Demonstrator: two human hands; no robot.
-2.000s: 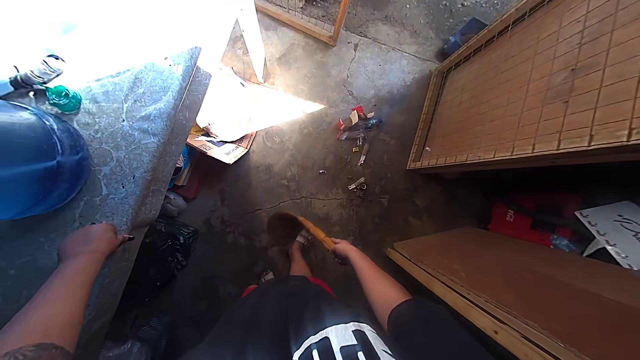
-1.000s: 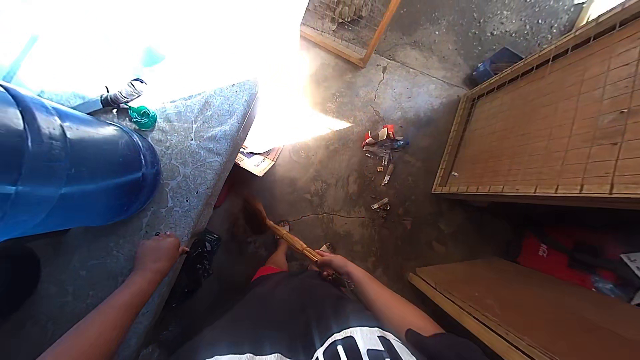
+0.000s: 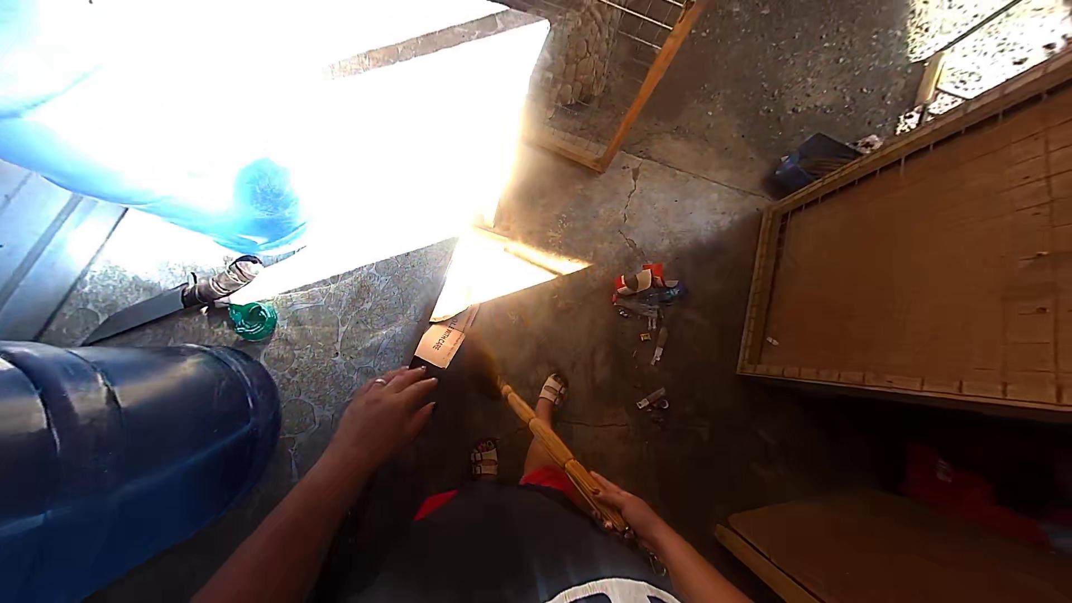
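My right hand (image 3: 626, 507) grips the yellowish handle of a broom (image 3: 548, 440), whose dark, blurred head points to the floor at the table's edge. My left hand (image 3: 387, 410) is at the edge of the grey table (image 3: 322, 335), fingers apart and holding nothing; whether it touches the tabletop I cannot tell. Beyond it, against the table, stands a cardboard piece (image 3: 444, 339) bearing print. A small heap of red, white and clear litter (image 3: 645, 289) lies on the concrete floor, with smaller scraps (image 3: 653, 400) nearer me.
On the table are a large blue plastic container (image 3: 134, 469), a knife with a wrapped handle (image 3: 172, 301) and a green ring-shaped roll (image 3: 253, 320). A wood-framed wire mesh cage (image 3: 913, 276) stands at the right, above a low wooden board (image 3: 888, 544). A wood-framed mesh panel (image 3: 628, 109) is ahead.
The broom head has swung from near my feet toward the table's side. My left hand has moved forward along the table edge, with its fingers now spread. The view has shifted left.
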